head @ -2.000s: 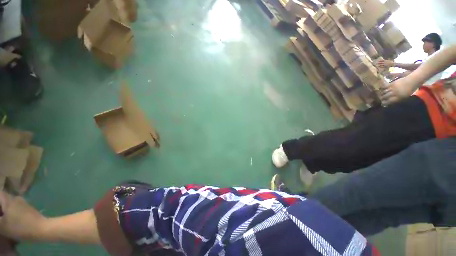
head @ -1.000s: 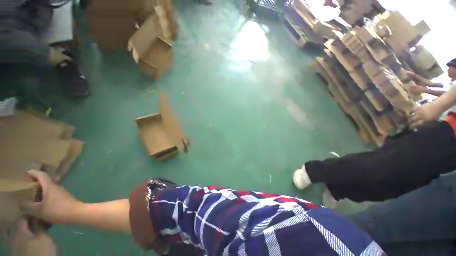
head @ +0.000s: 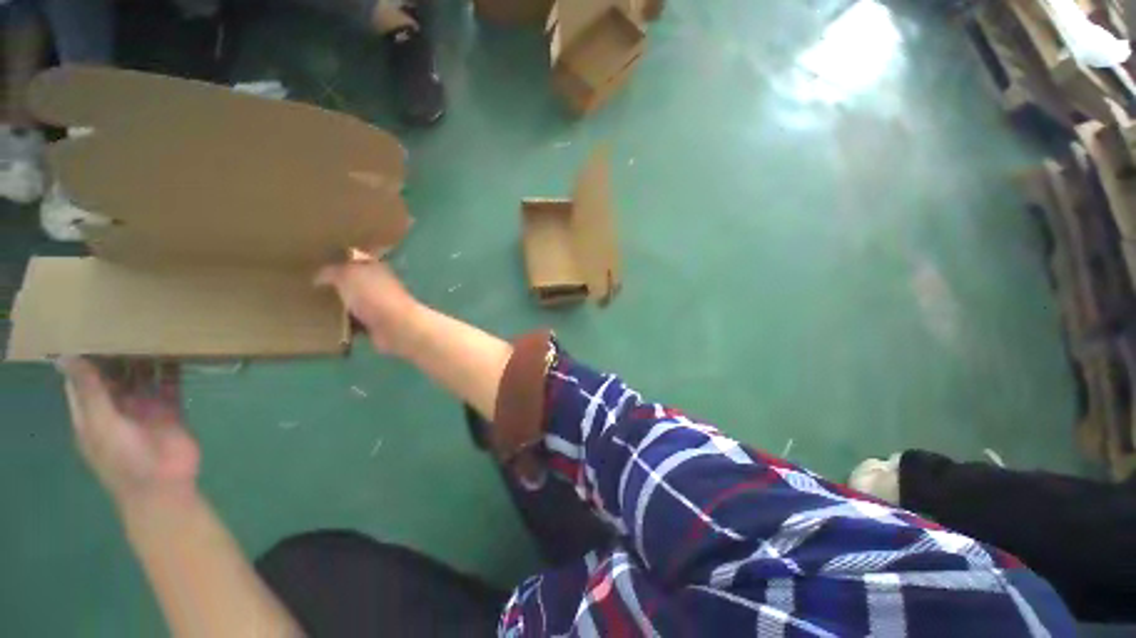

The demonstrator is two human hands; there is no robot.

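Observation:
A part-folded brown mailer box (head: 187, 305) is in the air at the left. Its long near panel faces me, and its large lid panel (head: 237, 175) with rounded lobes stands open beyond it. My right hand (head: 370, 299) grips the box's right end, with fingers at the corner by the lid hinge. My left hand (head: 137, 430) is at the near lower edge towards the left, palm up, with its fingertips partly hidden behind the cardboard. The box's underside and left end folds are hard to see.
An open box (head: 554, 256) with upright lid stands on the green floor ahead. Another open box (head: 601, 56) lies farther off. Cardboard piles (head: 1084, 287) are at the right edge. A person's dark shoe (head: 415, 75) and a white shoe (head: 878, 477) are in view.
The view has swung left, so the floor boxes appear farther right. The cardboard held at the left edge now shows as a part-folded box with its lid open. Both hands are now clearly in view.

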